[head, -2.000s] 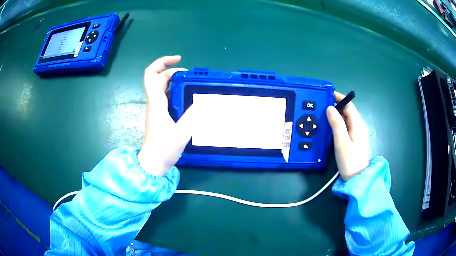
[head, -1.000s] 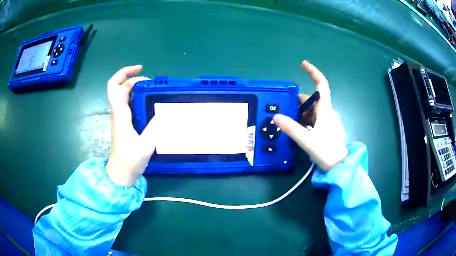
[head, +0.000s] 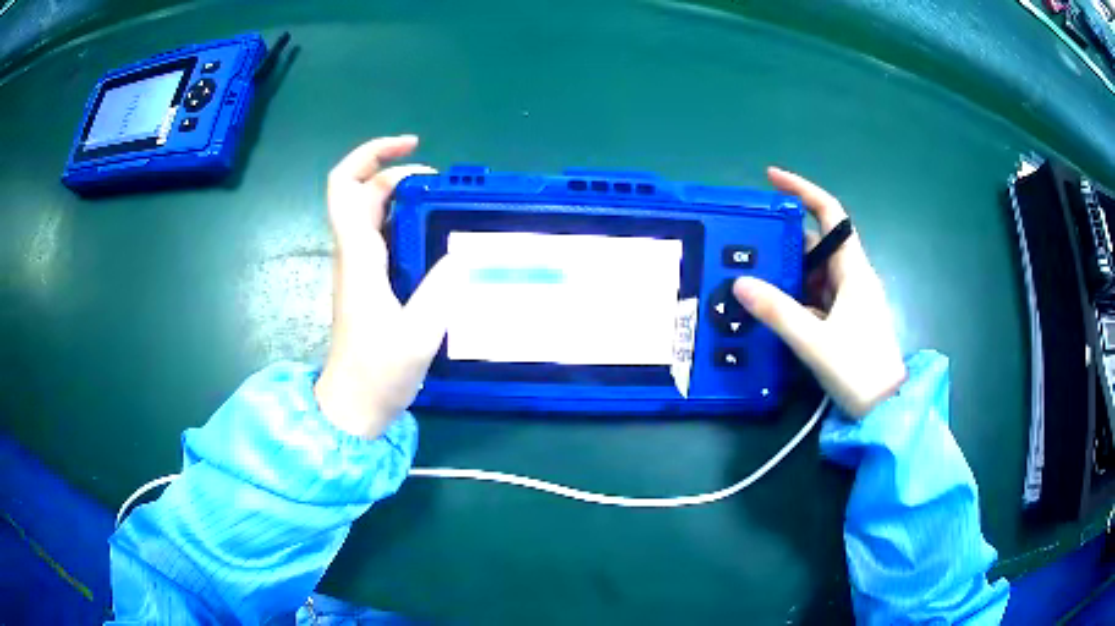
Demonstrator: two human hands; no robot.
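Observation:
A blue scan tool (head: 587, 394) lies face up in front of me, its white screen (head: 563, 300) showing a faint greenish bar near the top. My left hand (head: 382, 287) holds its left end, thumb over the screen's left edge. My right hand (head: 838, 312) is at its right end, thumb on the upper part of the round arrow pad (head: 731, 320). A short black stick (head: 830, 242) juts out by my right fingers. A pale slanted label (head: 685, 349) sits between screen and keys. A white cord (head: 611, 499) loops below the unit.
A second scan tool (head: 165, 113) lies at upper left on the green mat (head: 587, 73), screen lit. At the right edge stands a black foam tray (head: 1061, 342) with devices partly cut off and white sheets along its left side.
My right thumb has moved from the unit's right edge onto the arrow pad, and my right index finger has lifted off. A faint greenish bar has appeared on the screen. The camera view has shifted.

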